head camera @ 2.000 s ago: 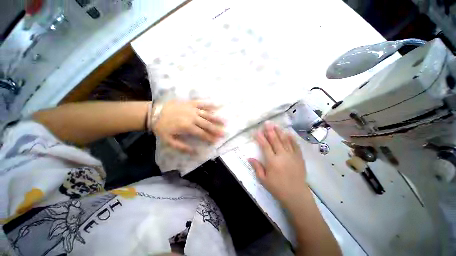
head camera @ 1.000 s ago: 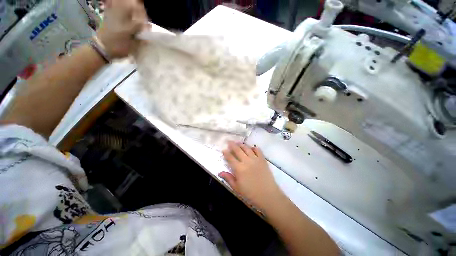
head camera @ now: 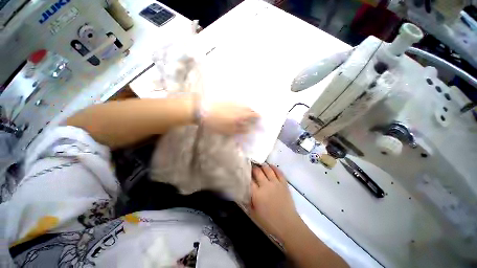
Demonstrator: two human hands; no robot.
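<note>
The printed beige-grey fabric panel (head camera: 214, 162) is bunched and blurred. It hangs over the table's front edge above my lap, and part of it lies farther back by my left wrist. My left hand (head camera: 230, 119) is blurred, reaching across the fabric left of the presser foot; its grip is unclear. My right hand (head camera: 269, 191) lies at the table's front edge, fingers slightly apart, fingertips beside the fabric's right border. The presser foot area (head camera: 306, 142) shows no fabric under it. The sewing machine head (head camera: 350, 94) stands at the right.
Dark thread snips (head camera: 366, 180) lie on the machine bed, with a small tan block (head camera: 328, 160) and a round metal disc (head camera: 314, 157) by the foot. A grey lamp (head camera: 320, 70) hangs above the table. A neighbouring machine (head camera: 63, 31) and a dark phone-like object (head camera: 156, 14) are upper left.
My left hand, raised at the upper left with the fabric a second ago, has come down and right. The fabric has swung down over the front edge, away from the foot. My right hand stays near the edge.
</note>
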